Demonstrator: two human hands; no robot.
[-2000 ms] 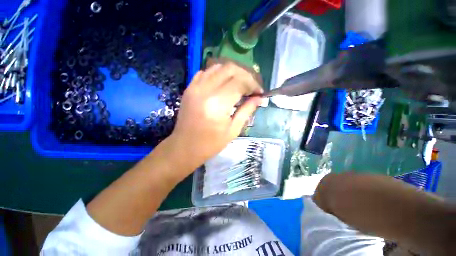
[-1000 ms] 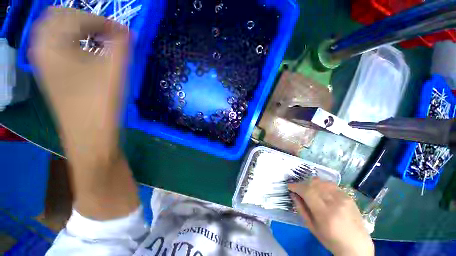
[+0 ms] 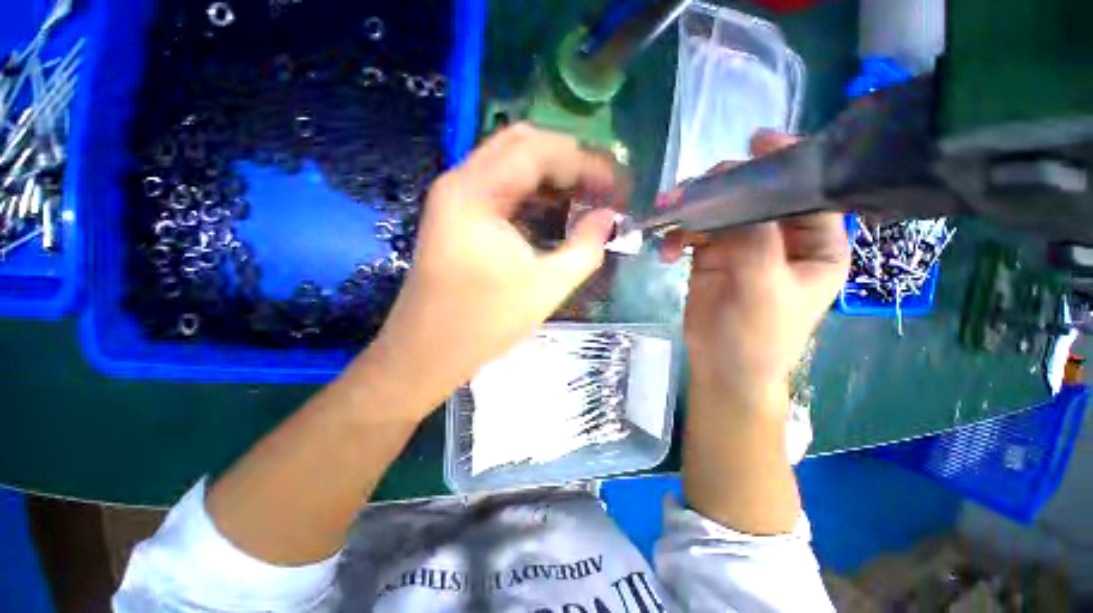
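Note:
My left hand (image 3: pixel 485 246) is at the press fixture (image 3: pixel 626 235), thumb and index fingertips close together at its left side. The grey tapering ram (image 3: pixel 749 192) points at those fingertips. My right hand (image 3: pixel 755 287) is just right of the fixture, below and partly behind the ram, fingers curled. Any small part in either hand is hidden or too small to tell. A clear plastic tub (image 3: pixel 653 449) nearest my body holds rows of thin-stemmed pins (image 3: pixel 593 389). The ring bin (image 3: pixel 288 365), a blue tray left of my left hand, holds many small loose rings.
A blue bin with stemmed parts (image 3: pixel 36 293) is at the far left. The green press foot (image 3: pixel 587 78) and a long clear tub (image 3: pixel 734 102) stand behind my hands. A small blue bin of pins (image 3: pixel 893 258) is right of the ram. A blue basket (image 3: pixel 1019 449) is at the bench's right edge.
My left hand has moved from the left pin bin to the fixture. My right hand has left the clear tub and come up beside the ram tip. The view has shifted.

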